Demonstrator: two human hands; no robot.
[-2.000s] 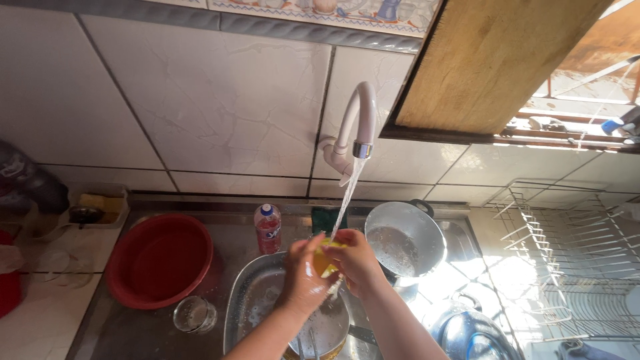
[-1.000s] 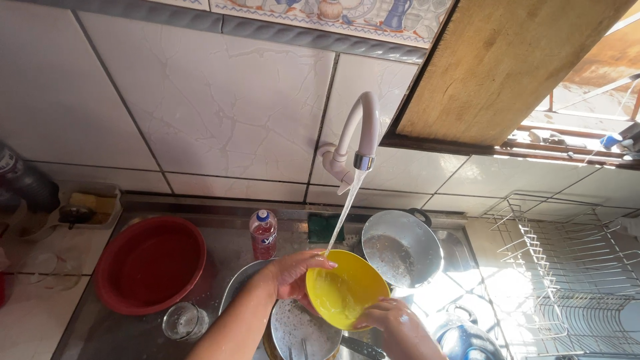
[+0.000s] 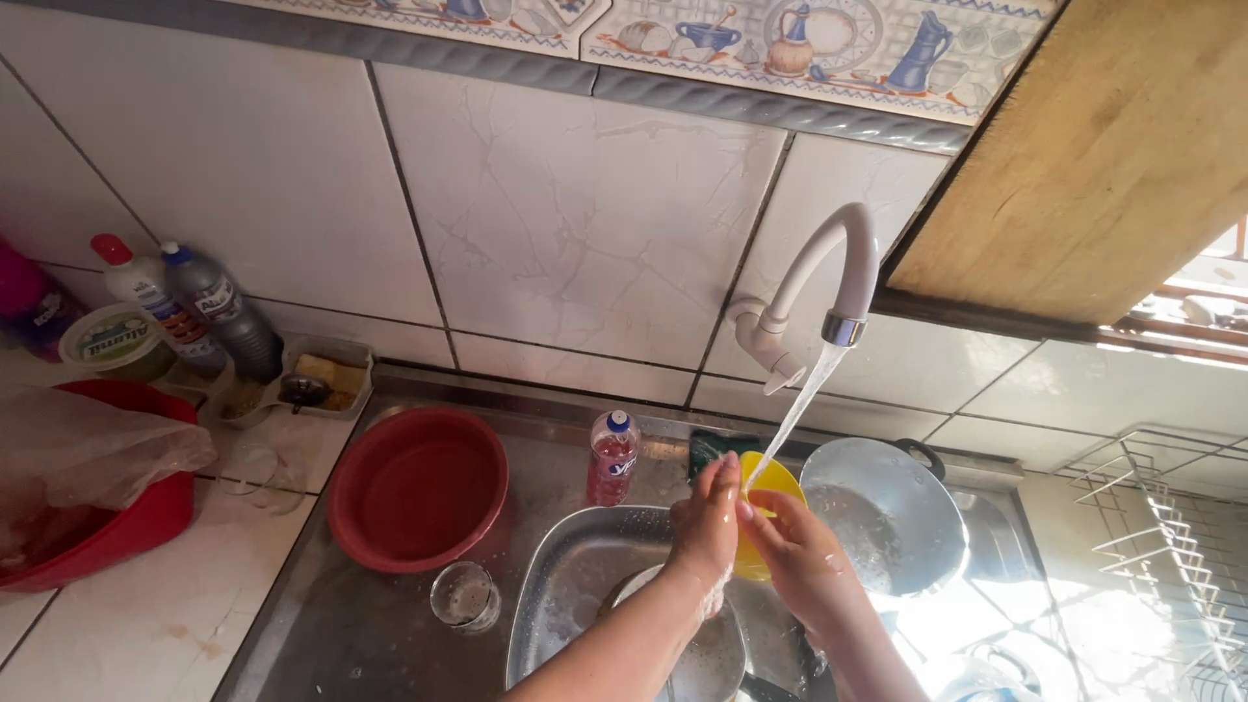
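Note:
Water runs from a white swivel faucet (image 3: 824, 283) onto a yellow plastic bowl (image 3: 770, 480) that both hands hold above the sink. My left hand (image 3: 710, 517) grips its left side, and my right hand (image 3: 795, 546) grips the right side near the rim. Part of the bowl is hidden behind the fingers. Below the hands, a pan (image 3: 717, 658) with a dark handle stands in the steel sink basin (image 3: 546, 565). An aluminum pot (image 3: 877, 507) with water drops inside is just right of the bowl. A bottle of pink dish soap (image 3: 613, 463) stands behind the basin.
A red plastic basin (image 3: 419, 487) and a clear glass (image 3: 465, 597) sit on the steel counter at left. Farther left are a red tub (image 3: 107, 546) with a plastic bag, bottles (image 3: 229, 312) and a sponge tray (image 3: 341, 375). A wire dish rack (image 3: 1170, 546) stands at right.
The yellow bowl, its inside facing up toward the camera a second ago, is now tilted more edge-on under the stream, and the hands are closer together. The view has shifted to show more at left.

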